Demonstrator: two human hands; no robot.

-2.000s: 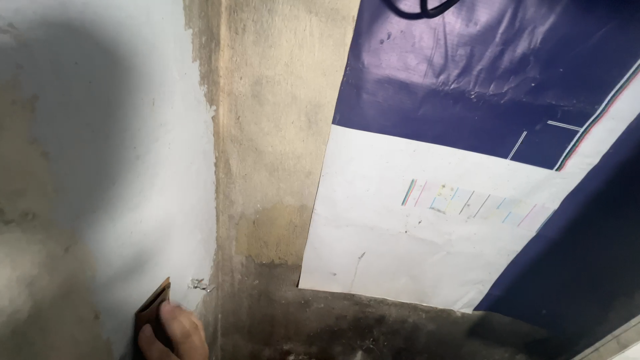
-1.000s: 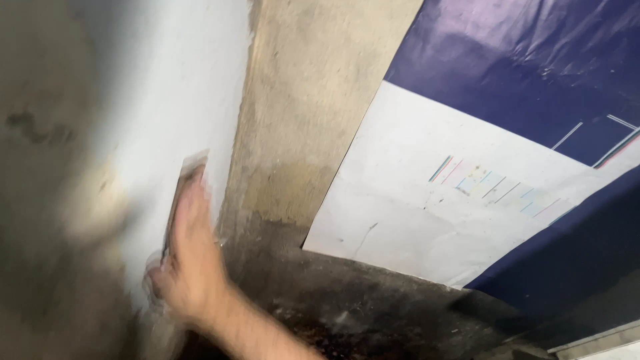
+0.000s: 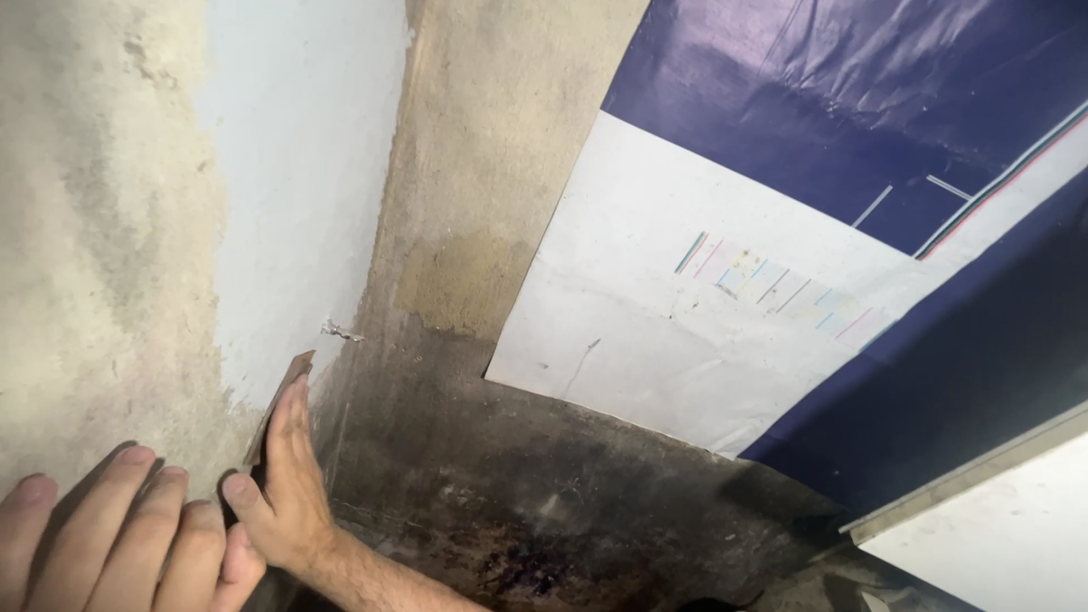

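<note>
My right hand [image 3: 293, 476] presses a thin brown sheet, perhaps sandpaper [image 3: 279, 404], against the wall at the lower left, its fingers laid along the sheet. The wall there bears a smooth pale, bluish-white painted or filled patch [image 3: 297, 170], with bare, blotchy beige plaster [image 3: 102, 238] to its left. At the bottom left corner my left hand [image 3: 136, 544] rests near the bare plaster with its fingers apart, and I see nothing in it. A small chipped spot [image 3: 340, 331] shows at the patch's lower right edge, just above the sheet.
A large navy and white printed sheet [image 3: 620, 280] covers much of the adjoining wall, its lower edge loose-looking. Below it the wall is dark and stained [image 3: 476, 442]. A white panel or board [image 3: 1003, 527] juts in at the lower right.
My left hand has come into view at the lower left. The right hand with the brown sheet was higher along the pale patch one second ago and is now lower.
</note>
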